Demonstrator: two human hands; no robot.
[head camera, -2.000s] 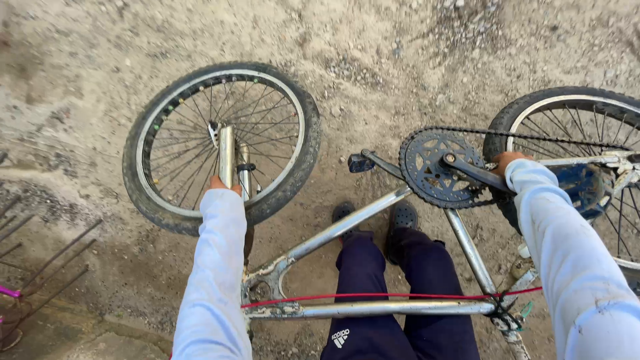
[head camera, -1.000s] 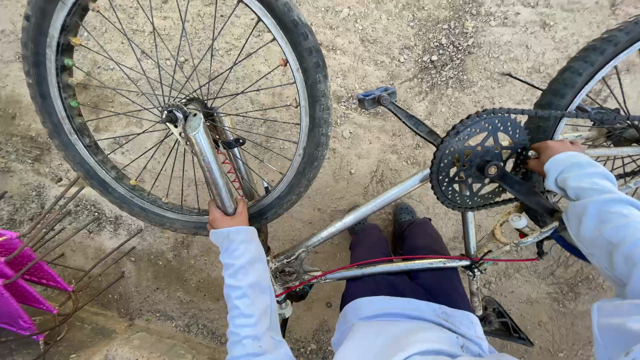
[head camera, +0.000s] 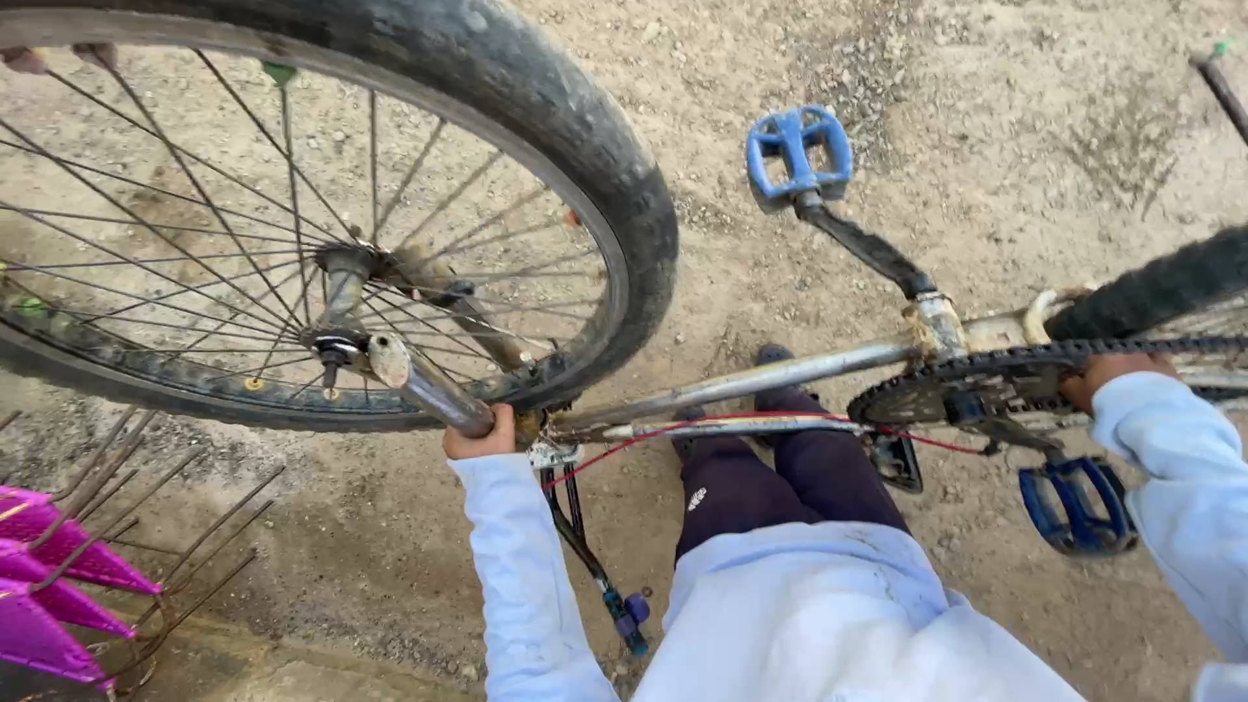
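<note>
My left hand (head camera: 485, 436) is closed around a leg of the bicycle fork (head camera: 429, 390), beside the front wheel (head camera: 624, 185), which fills the upper left. My right hand (head camera: 1111, 375) grips the bicycle frame behind the chainring (head camera: 916, 395); the chain and sleeve partly hide its fingers. The silvery bicycle frame (head camera: 760, 375) runs between my hands, with a red cable (head camera: 721, 417) along it. One blue pedal (head camera: 799, 156) points away from me, the other blue pedal (head camera: 1077, 507) lies near my right sleeve. Part of the rear tire (head camera: 1160, 283) shows at the right edge.
Thin bent metal rods (head camera: 210, 517) and bright pink pieces (head camera: 58, 556) lie at the lower left beside a concrete edge (head camera: 283, 668). The handlebar grip (head camera: 624, 619) hangs near my left forearm. My feet stand on gravelly dirt ground (head camera: 975, 146) below the frame. A dark rod (head camera: 1221, 93) shows at the upper right.
The bicycle has been raised and tilted, and its front wheel is now nearer the view. The crank has turned relative to the view. Both hands have kept hold of the bicycle.
</note>
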